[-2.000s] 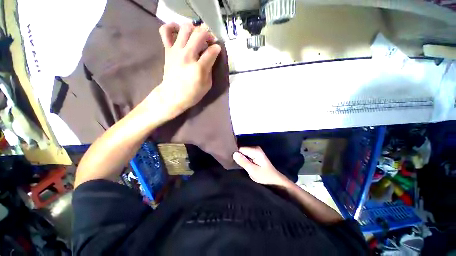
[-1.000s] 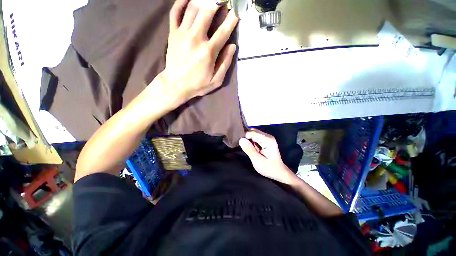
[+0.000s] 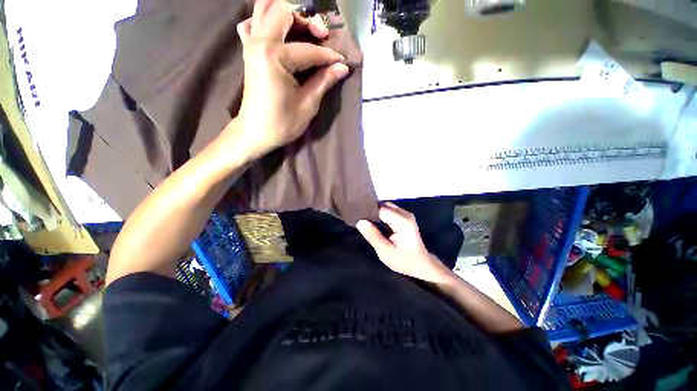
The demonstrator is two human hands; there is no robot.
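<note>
Brown cloth (image 3: 183, 76) lies over the left part of the white machine bed, and its lower end reaches past the front edge. My left hand (image 3: 286, 84) is on the cloth below the needle area, its thumb and a fingertip pinched together near the cloth's right edge; the other fingers are bent beside the presser foot (image 3: 325, 9), which is partly cut off. My right hand (image 3: 397, 240) pinches the cloth's lower right corner at the table's front edge. Folds run down the cloth between my hands.
A ribbed silver knob (image 3: 409, 49) hangs right of the needle area. A printed ruler strip (image 3: 573, 153) lies along the front right of the bed. Blue crates (image 3: 562, 267) stand below, one holding coloured items. A woven tan pad (image 3: 261, 237) and a red-orange stool (image 3: 65, 286) are lower left.
The view has shifted, with the machine parts now nearer the top. My left hand's spread fingers have drawn into a pinch. My right hand still holds the lower corner, closer to the table edge than at first.
</note>
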